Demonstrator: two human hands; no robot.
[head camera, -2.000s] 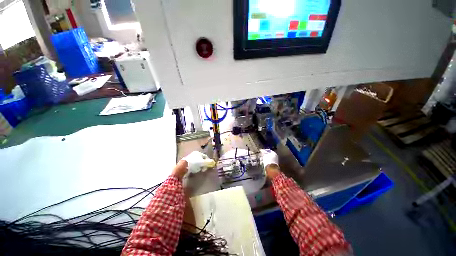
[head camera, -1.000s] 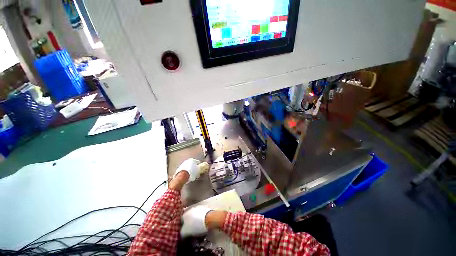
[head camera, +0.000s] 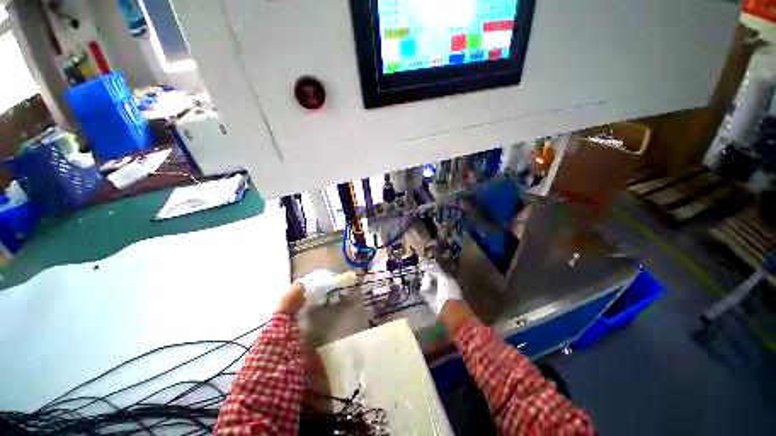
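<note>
The silver fixture (head camera: 387, 294) sits on the metal table in front of me, slightly blurred. My left hand (head camera: 322, 288), in a white glove, is at its left side with the fingers pointing at it; whether it holds a cable cannot be told. My right hand (head camera: 438, 288), also in a white glove, touches the fixture's right side; its fingertips are blurred and what they grip is not clear. Thin black cables (head camera: 170, 346) run over the white sheet. Cable ends (head camera: 362, 419) lie in a cluster on the cream board (head camera: 379, 362).
The white machine cover (head camera: 281, 128) with its touchscreen (head camera: 447, 43) hangs above my hands. A yellow-and-black bar (head camera: 350, 213) stands behind the fixture. A sloped metal guard (head camera: 553, 264) is to the right, with a blue bin (head camera: 625, 306) below. A white sheet (head camera: 153, 289) covers the bench left.
My right hand has moved from the cable ends on the cream board up and forward to the fixture's right side. My left hand stays left of the fixture. The view has shifted slightly.
</note>
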